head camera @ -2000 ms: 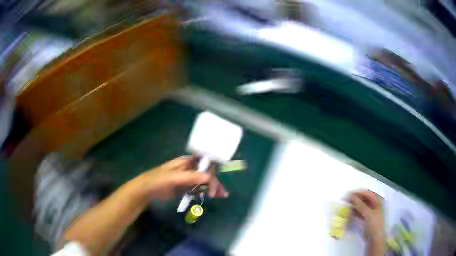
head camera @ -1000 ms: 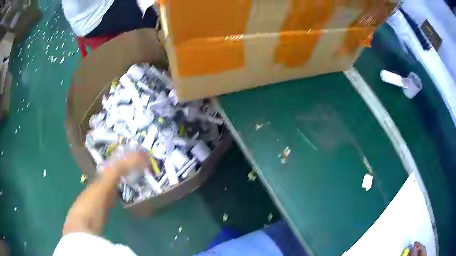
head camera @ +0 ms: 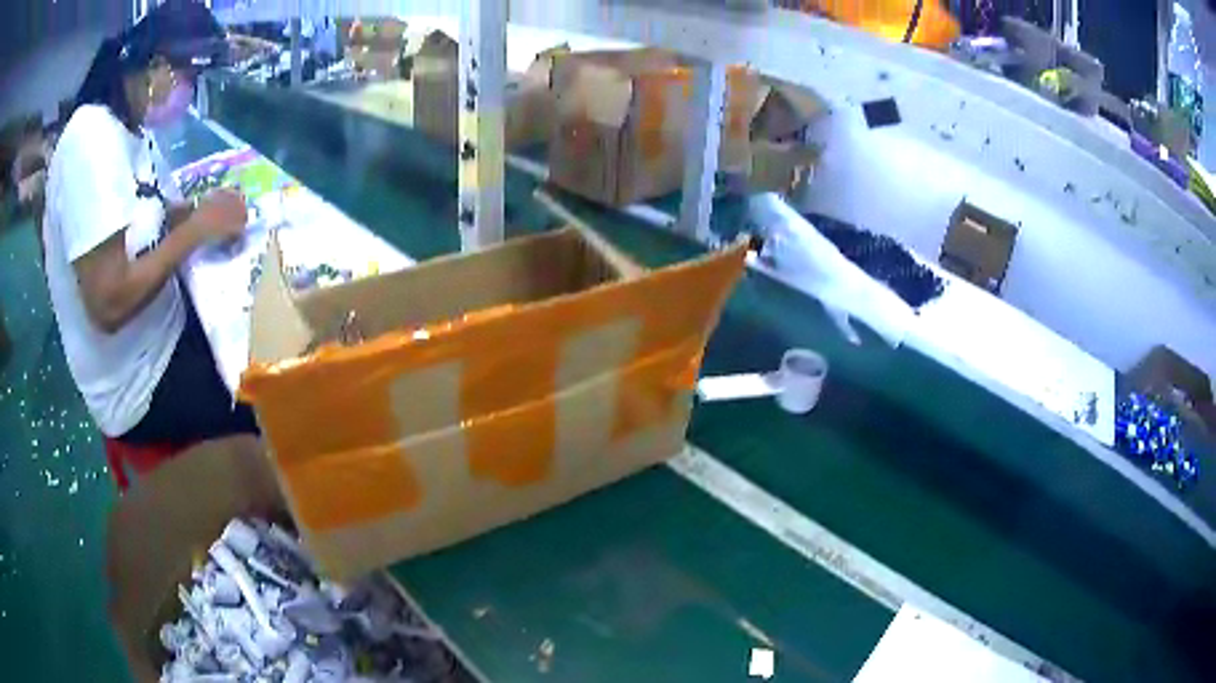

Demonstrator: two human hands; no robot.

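Note:
Neither of my hands is in the picture. Nearest in front of me, a large open carton with orange tape stripes stands on the green bench. Below it at the lower left, a box holds a heap of white parts, cut off by the bottom edge. A white housing with a straight handle lies on the green belt, just right of the carton. The corner of the white work sheet shows at the bottom.
A person in a white shirt works at a white bench on the left. A white post stands behind the carton. More cartons stand across the belt. Blue parts lie at the far right. A cream scrap lies on the bench.
The view has swung up and shows the far line and a person. My left hand, earlier over the white heap, and my right hand, earlier at a yellow cell, have left the picture.

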